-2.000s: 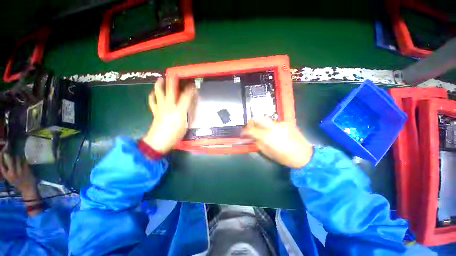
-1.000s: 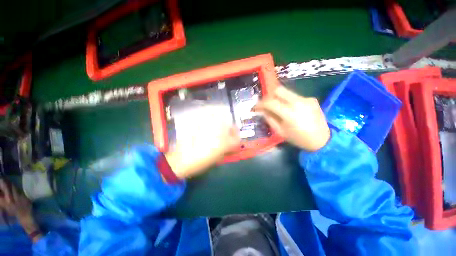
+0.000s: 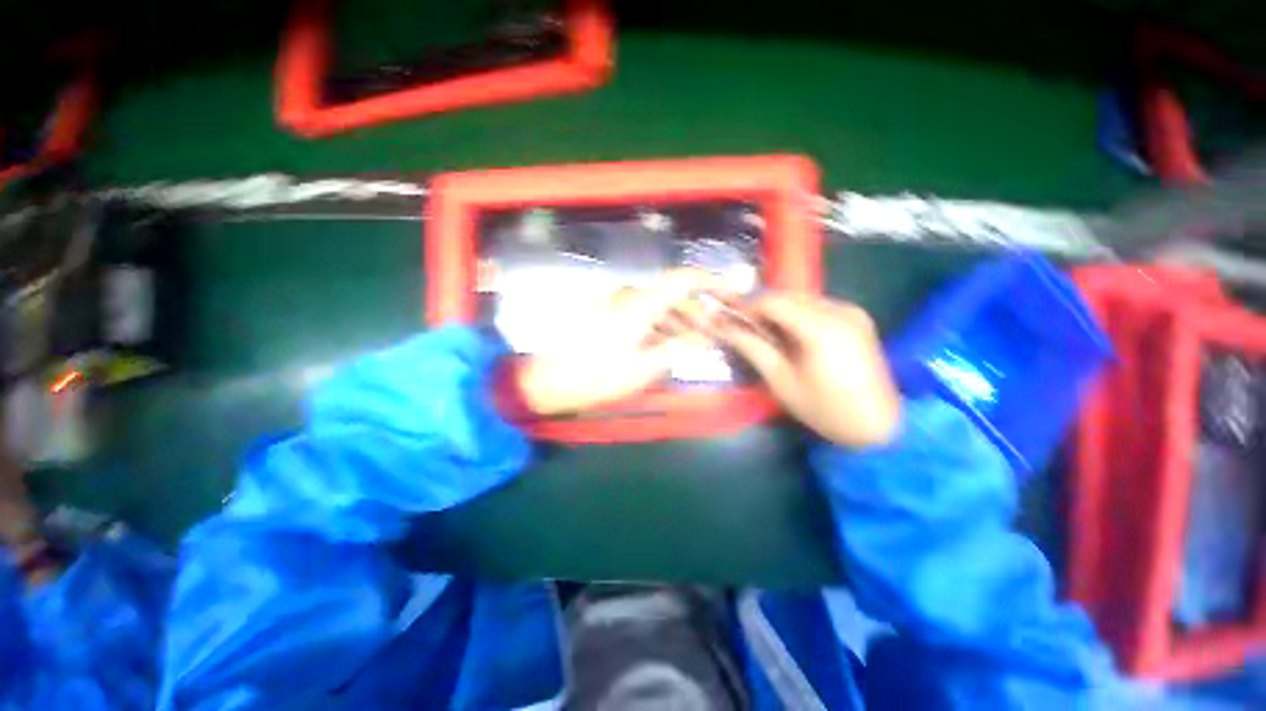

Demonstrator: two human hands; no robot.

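Observation:
An open-backed tablet unit (image 3: 555,257) lies inside a red-orange foam frame (image 3: 625,178) in front of me. Its battery area glares white. My left hand (image 3: 604,354) reaches over the lower middle of the tablet, fingers pointing right. My right hand (image 3: 833,364) comes in over the right edge of the frame, its fingertips meeting or nearly meeting those of my left hand above the tablet. Both hands are blurred, and whether they hold a small part between the fingertips cannot be told. The board area is partly hidden under the fingers.
A blue parts bin (image 3: 1007,354) stands at right, beside red frames (image 3: 1173,486) holding another tablet. More framed units lie on the green belt (image 3: 833,104) beyond the worn white-chipped edge (image 3: 958,220). Black equipment and another person's blue sleeve (image 3: 104,611) are at left.
My left hand has moved from the frame's left side to over the tablet's middle. My right hand has risen from the lower edge to the right side. The view has shifted.

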